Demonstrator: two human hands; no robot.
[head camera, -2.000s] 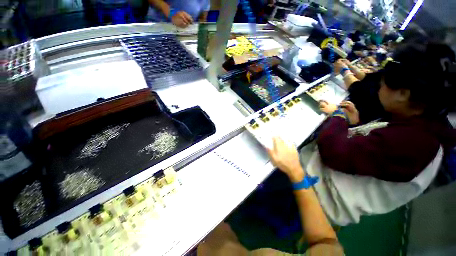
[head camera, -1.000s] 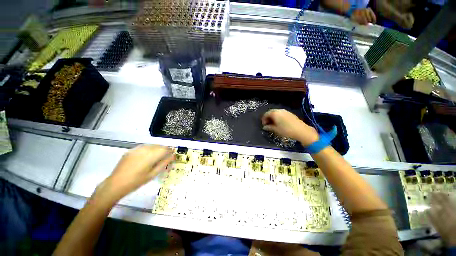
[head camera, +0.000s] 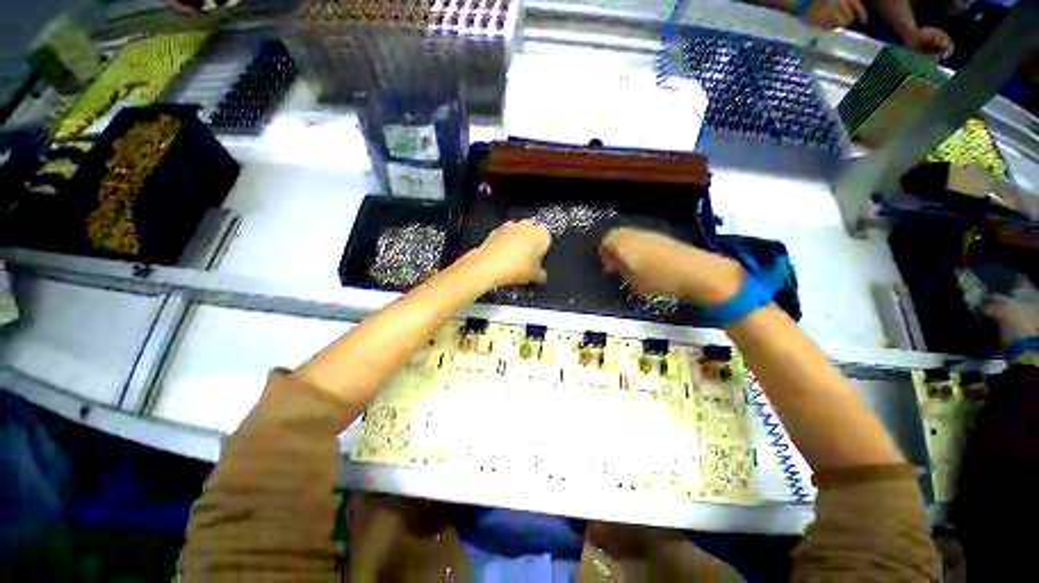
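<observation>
The cream-yellow circuit board panel (head camera: 558, 416) lies on the rail in front of me, with dark blocks along its far edge. My left hand (head camera: 518, 251) is over the black parts tray (head camera: 570, 279), its fingers bent down at a silvery pile. My right hand (head camera: 655, 264), with a blue wrist strap (head camera: 746, 298), is over the tray's right part, fingers curled near another pile. Whether either hand's fingertips hold a part cannot be seen. Silvery leaded components (head camera: 575, 216) also lie at the tray's back.
A small side bin (head camera: 408, 253) of silvery parts adjoins the tray's left end. A blue coiled cord (head camera: 780, 444) lies right of the panel. A deep black bin (head camera: 188, 188) of orange-yellow parts stands left. A white box (head camera: 604, 108) is behind. Another person's hand (head camera: 1012, 319) is at right.
The view first swung from the right to my own station. My left hand then moved from the panel's left end to the tray. My right hand remains over the tray.
</observation>
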